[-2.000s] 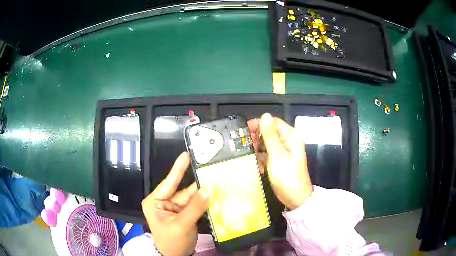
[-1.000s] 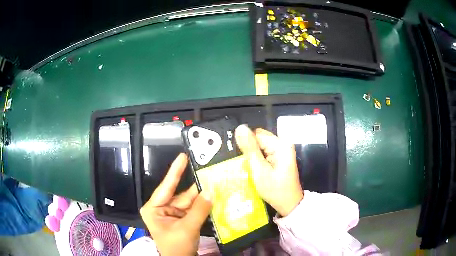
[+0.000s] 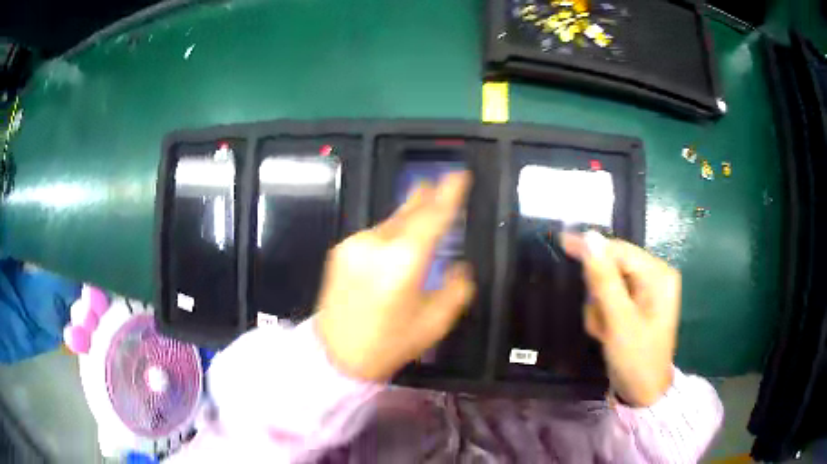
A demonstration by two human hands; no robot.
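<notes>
The black four-slot phone tray (image 3: 496, 272) lies in front of me with a phone in each slot. The phone in the third slot (image 3: 445, 246) lies screen up with a blurred blue-purple screen. My left hand (image 3: 390, 281) is over it, blurred, fingers apart, partly hiding it. My right hand (image 3: 630, 304) is over the right part of the fourth-slot phone (image 3: 544, 304), thumb and finger close together; whether they hold a small piece I cannot tell. The first (image 3: 201, 245) and second (image 3: 295, 236) phones have dark, reflecting screens.
A black tray (image 3: 653, 50) holding a pile of small yellow and white parts is at the top right. Yellow tape (image 3: 495, 102) lies between the trays. Several loose small parts (image 3: 707, 169) lie on the right. Black stacked trays (image 3: 793, 254) stand at the far right; a pink fan (image 3: 156, 376) is lower left.
The phone held back side up is no longer in my hands; a phone with a lit screen now lies in the third slot. My right hand has moved right to the fourth slot. The view has shifted.
</notes>
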